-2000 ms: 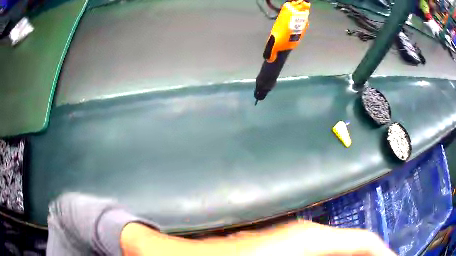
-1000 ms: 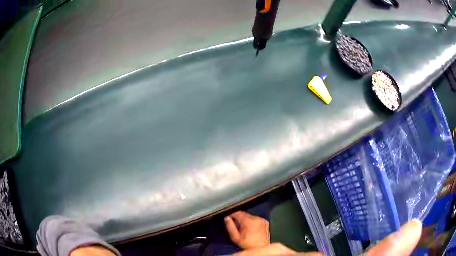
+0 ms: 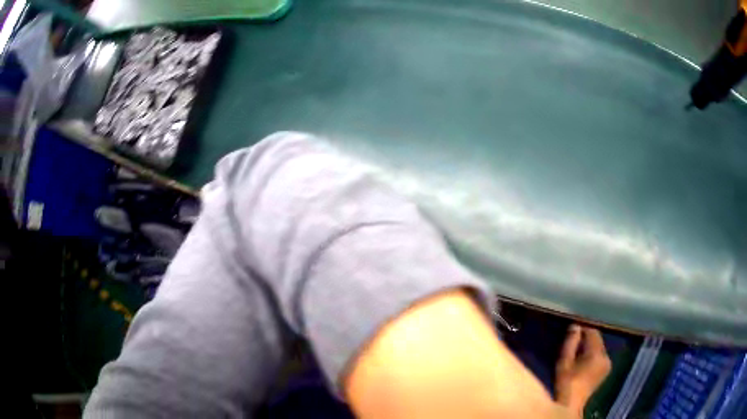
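Observation:
My left arm, in a grey sleeve pushed up the forearm, crosses the lower middle, large and close. Its hand is cut off by the bottom edge. A small hand, which looks like my right hand (image 3: 583,368), is low beyond the forearm, below the bench's front edge. Its fingers look curled, and I cannot tell whether it holds anything. The black tray (image 3: 156,98) heaped with small silver-grey pieces lies at the bench's left end. The orange and black electric screwdriver (image 3: 725,69) hangs at the upper right, untouched and partly cut off.
A blue crate (image 3: 65,184) with grey cases (image 3: 156,237) and dark cables is below the bench's left edge. A green board (image 3: 188,8) lies at the top left. The dark-green bench (image 3: 524,131) spans the middle. A blue lattice crate (image 3: 704,380) and metal rails (image 3: 637,376) are at the lower right.
The view has swung left, so the tray and left crate show and the screw dishes and yellow bottle have left the picture. My left sleeve now looms larger; the thumb at lower right is gone.

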